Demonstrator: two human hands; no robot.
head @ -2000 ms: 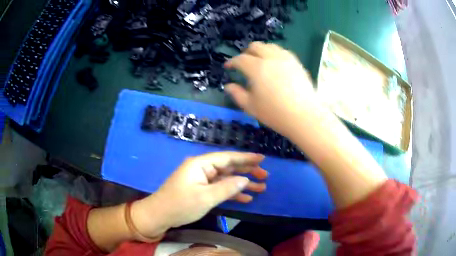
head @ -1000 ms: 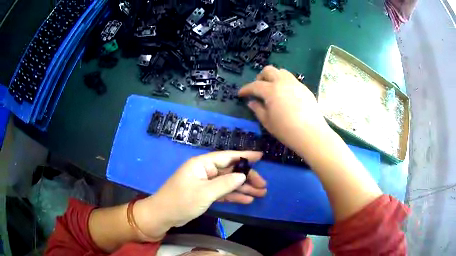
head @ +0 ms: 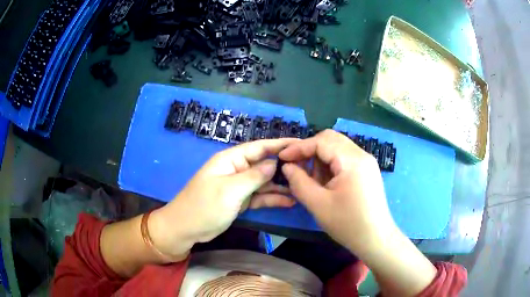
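My left hand (head: 224, 185) holds a black plastic housing (head: 281, 173) between thumb and fingers, low over the blue board (head: 168, 168). My right hand (head: 334, 183) meets it, thumb and index fingertips at the housing's side. Whether the right fingertips also pinch a small part is hidden. A row of black assembled units (head: 208, 123) stands side by side across the board, partly covered by my hands. One unit left of the middle looks shinier.
A heap of loose black parts (head: 232, 40) lies beyond the board. A shallow box (head: 427, 87) with tiny silvery bits stands at right. Stacked blue sheets with filled rows (head: 43, 64) are at far left. A rounded notch cuts the board's far edge.
My right hand has come back from the loose parts to my left hand. The housing, absent from my left hand two seconds ago, is now between both hands' fingers. The view has shifted slightly.
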